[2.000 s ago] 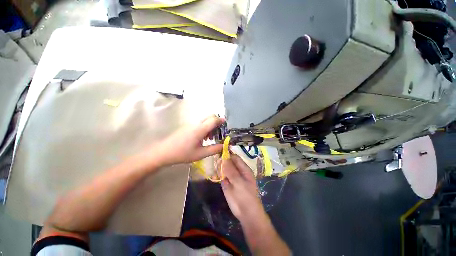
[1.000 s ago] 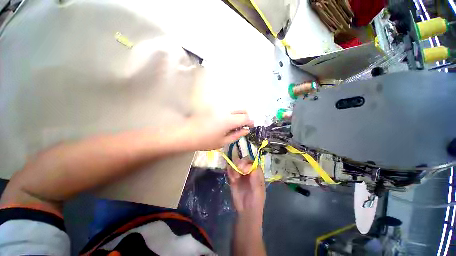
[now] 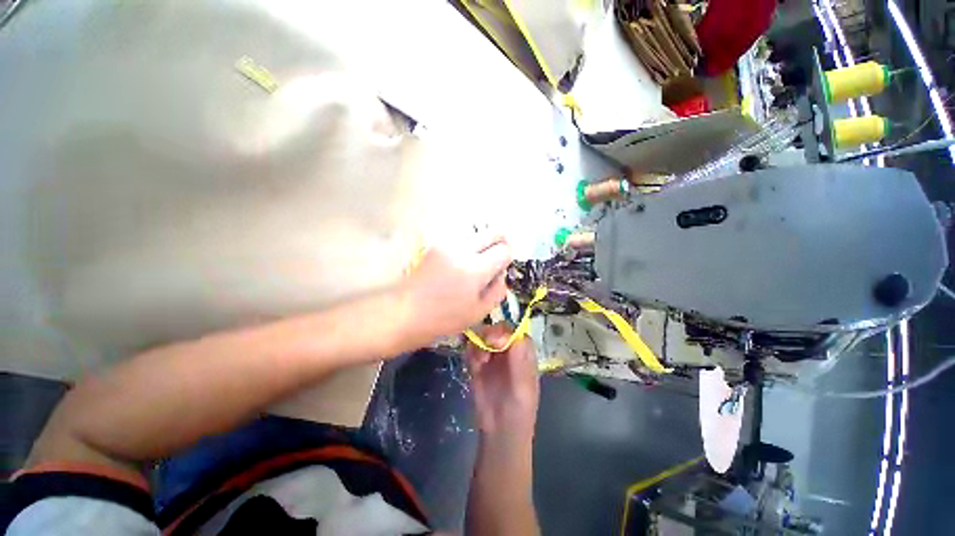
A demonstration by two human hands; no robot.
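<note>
A large beige panel (image 3: 209, 209) lies over the white table at the left. My left hand (image 3: 461, 283) is at the needle area (image 3: 534, 274), fingers bent; what the fingertips touch is hidden. My right hand (image 3: 505, 372) is just below, fingers closed on a loop of yellow binding tape (image 3: 513, 337). The tape runs up to the needle area, and another length hangs under the machine head. Dark teal scissors handles (image 3: 511, 307) show partly between my hands. The grey industrial sewing machine head (image 3: 775, 251) is at the right.
Brown thread spools (image 3: 605, 191) stand by the head. Yellow thread cones (image 3: 857, 82) are at upper right. Yellow-edged panels (image 3: 529, 37) and a box of brown pieces (image 3: 660, 47) lie behind. A clear plastic bag (image 3: 419, 403) hangs below the table edge.
The view has swung, showing the spools and cones, and the machine head sits further right. Both hands remain near the needle; the tape loop now hangs more openly over my right fingers.
</note>
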